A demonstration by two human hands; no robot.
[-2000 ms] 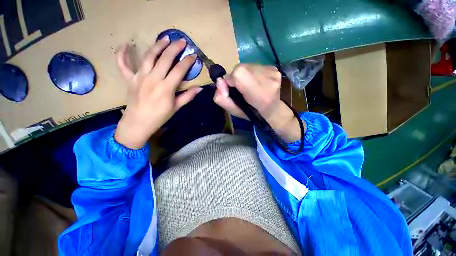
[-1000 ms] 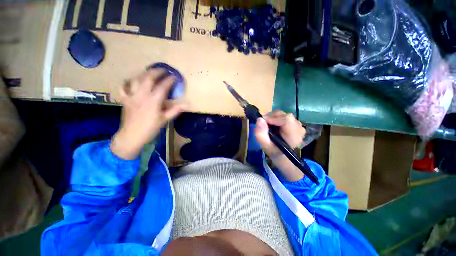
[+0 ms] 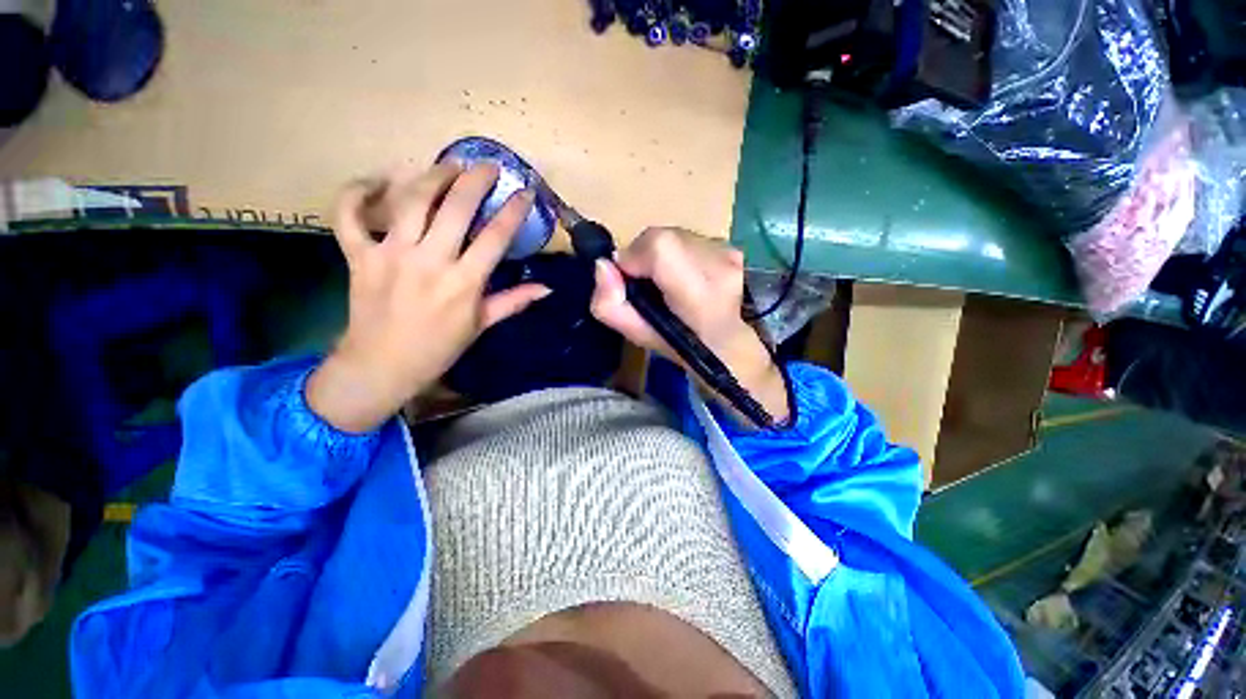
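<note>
A shiny dark blue round disc [image 3: 536, 230] lies near the front edge of the brown cardboard sheet [image 3: 314, 82]. My left hand [image 3: 424, 266] presses on it with spread fingertips, which cover part of its face. My right hand [image 3: 690, 294] grips the black soldering iron [image 3: 670, 328] like a pen. The iron's thin metal tip is at the disc's right rim; exact contact cannot be told. Two more dark discs, one of them whole [image 3: 109, 48], lie at the far left of the cardboard.
Small dark parts [image 3: 690, 25] are heaped at the sheet's far edge. A black box [image 3: 875, 48] with a red light stands on the green bench [image 3: 888, 205]. A clear bag [image 3: 1052, 123] and pink mass [image 3: 1134, 225] lie right. An open carton [image 3: 909, 362] is below. Dark discs are at my lap.
My left hand and its disc have moved slightly right and are steadier. My right hand has moved left, bringing the iron's tip from above bare cardboard to the disc's rim. The camera view has shifted.
</note>
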